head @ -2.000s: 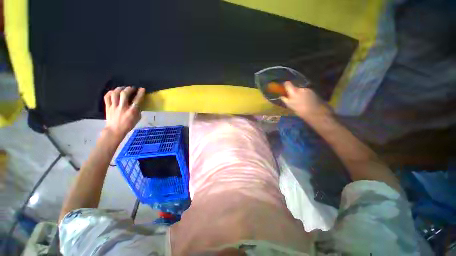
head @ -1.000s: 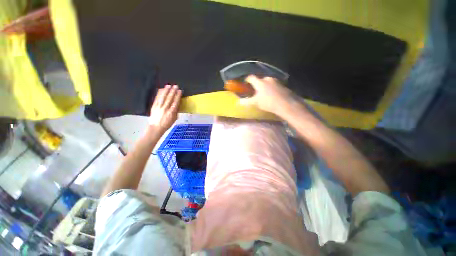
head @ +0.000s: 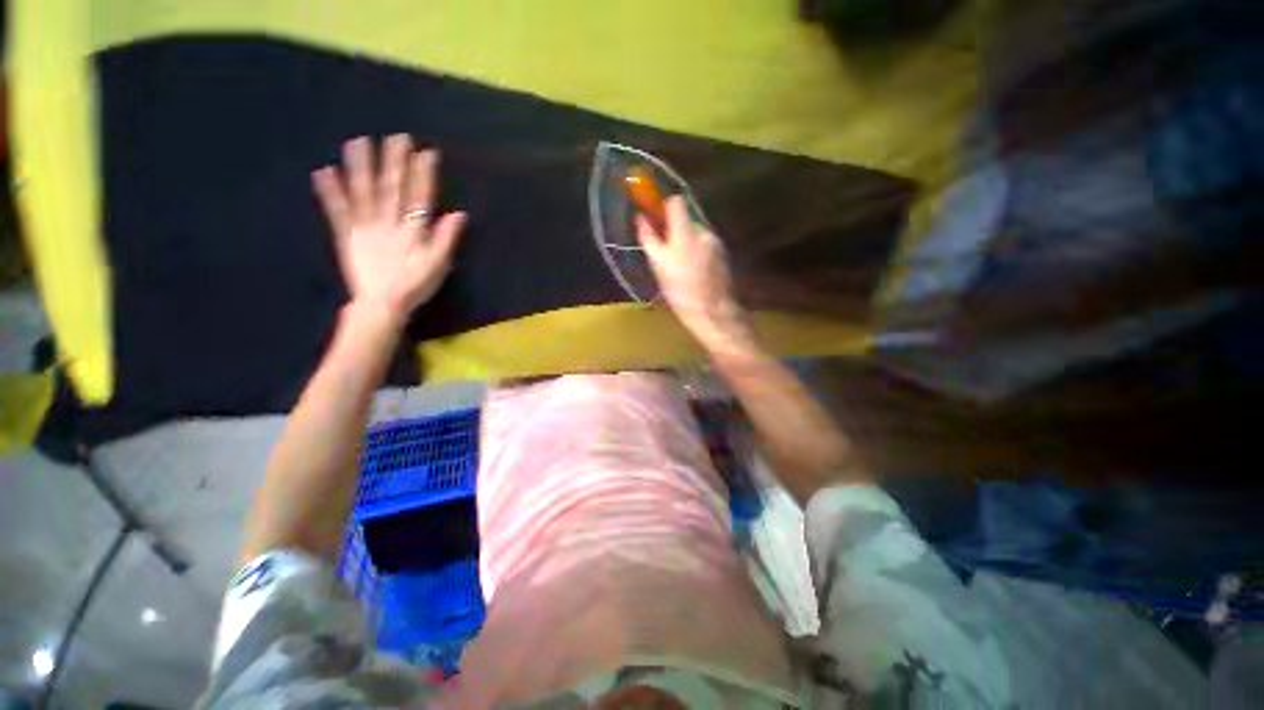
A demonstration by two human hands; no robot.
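Observation:
A black garment [head: 208, 208] lies flat on the yellow ironing table cover [head: 555, 42], tapering toward the right. My left hand [head: 388, 229] lies palm down on it with fingers spread, a ring on one finger. My right hand [head: 682, 264] grips the orange handle of the steam iron [head: 621, 215]. The iron's plate with its pale rim rests on the middle of the garment, its long axis pointing away from me. The iron's outline is partly blurred and its far right side is hard to see.
A blue plastic crate [head: 416, 465] stands on the floor below the table's near edge, with something black in it. Grey-blue cloth [head: 957, 236] lies at the table's right end. A dark stand leg [head: 132, 520] is at the lower left. A dark item is at the far edge.
My left hand has moved from the near edge farther onto the garment and spread its fingers. The iron has turned to point away from me. The garment's far edge now shows over more yellow cover.

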